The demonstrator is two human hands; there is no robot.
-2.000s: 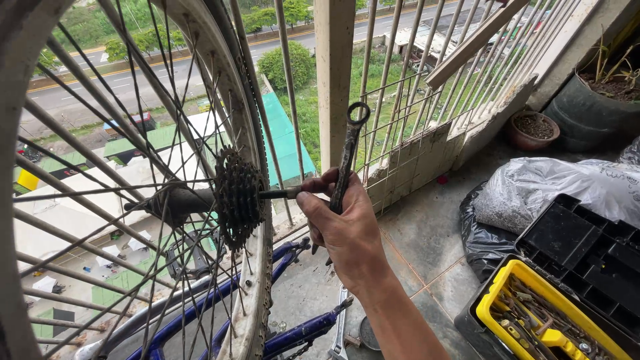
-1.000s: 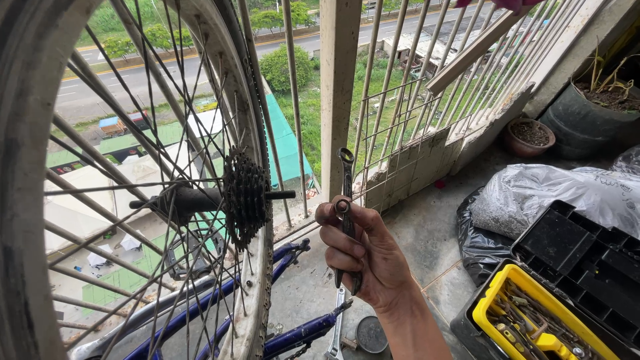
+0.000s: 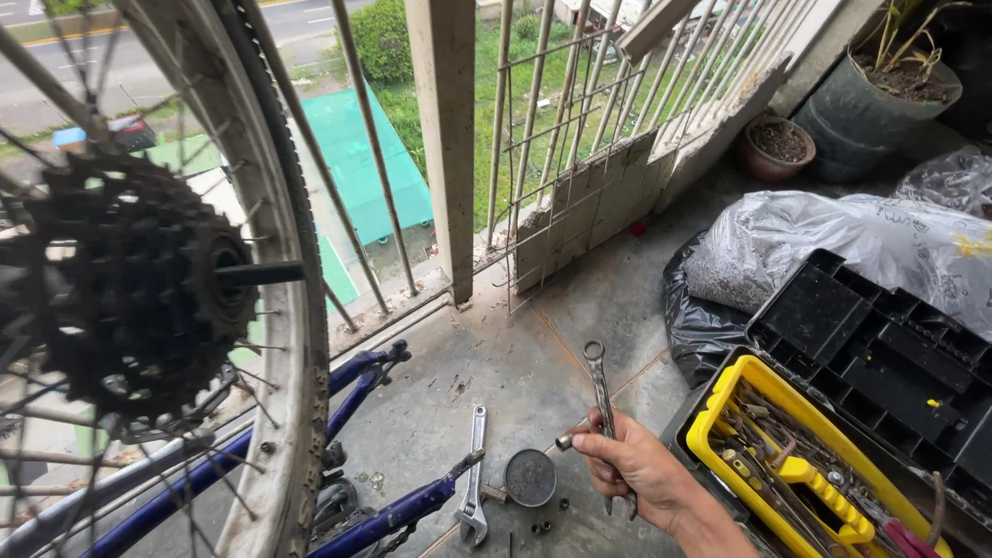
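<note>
My right hand [image 3: 632, 465] is closed around a combination wrench [image 3: 601, 391], ring end up, and pinches a small metal cylindrical piece [image 3: 564, 442] between thumb and finger. To its left, a bicycle wheel [image 3: 267, 194] stands upright with a dark rear cassette [image 3: 139, 287] and a bare axle end [image 3: 267, 273] pointing right. On the floor left of the hand lie an adjustable wrench [image 3: 474, 473], a round dark lid or dish [image 3: 531, 478] and several small dark nuts [image 3: 541, 528]. My left hand is out of view.
A blue bicycle frame [image 3: 395, 508] lies below the wheel. At right is an opened black toolbox with a yellow tray [image 3: 701, 426] of tools, beside plastic bags [image 3: 837, 232]. Metal railing bars [image 3: 364, 155], a post [image 3: 446, 147] and plant pots [image 3: 775, 147] line the edge.
My right hand has moved from beside the axle down and away to the floor area near the toolbox, still holding the wrench. The view has shifted closer to the cassette.
</note>
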